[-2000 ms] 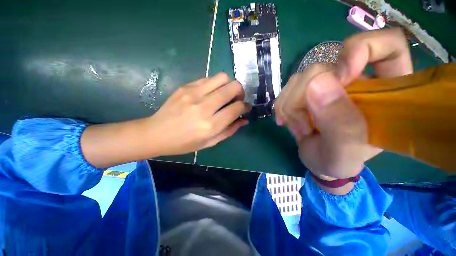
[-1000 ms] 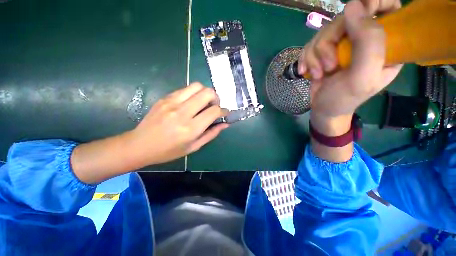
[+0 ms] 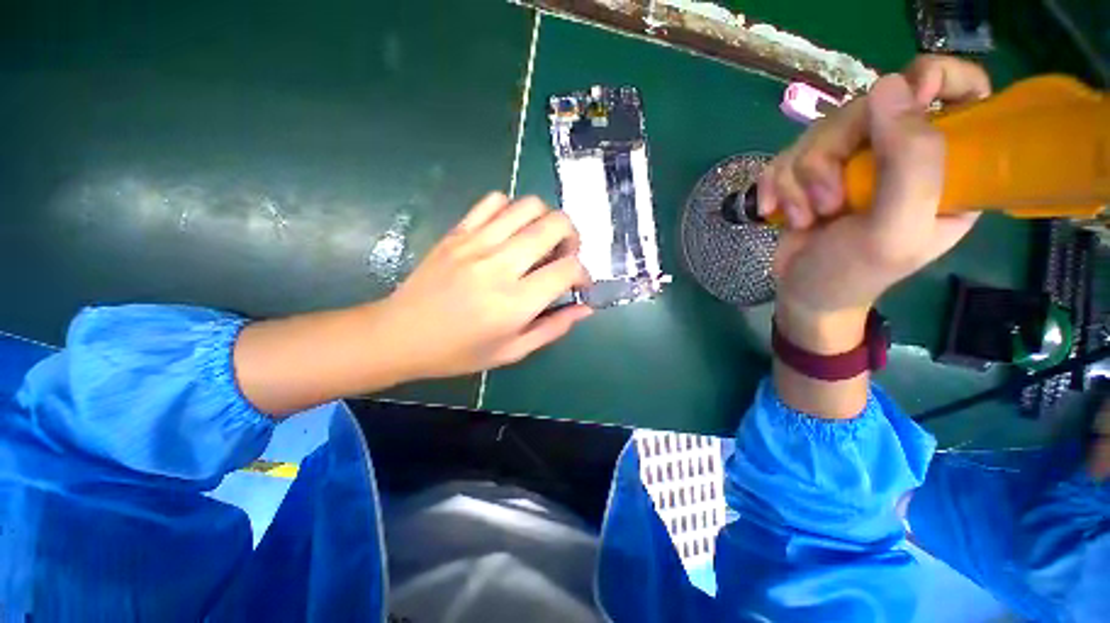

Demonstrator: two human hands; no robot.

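Note:
The open phone assembly (image 3: 589, 207) lies flat on the green mat, dark board at its top and dark flex cable over a silvery-white middle. My left hand (image 3: 493, 292) rests at its lower left, fingertips on the lower edge; whether they grip it is partly hidden. My right hand (image 3: 858, 201) is closed around the orange-yellow electric screwdriver (image 3: 1016, 146). The screwdriver's dark nose points down over the round grey screw tray (image 3: 718, 250), right of the phone. Single screws and the bit tip cannot be made out.
A pink-and-white small device (image 3: 803, 102) lies by the worn whitish ledge (image 3: 755, 39), beyond the tray. A black holder (image 3: 984, 319) with a round green part stands at the right, beside a dark ribbed object. Another person's blue sleeve (image 3: 1010, 511) shows at the lower right.
Since two seconds ago, my right hand has moved the screwdriver from the phone's lower end to over the tray. Over the last second it has stayed there. The camera view has shifted.

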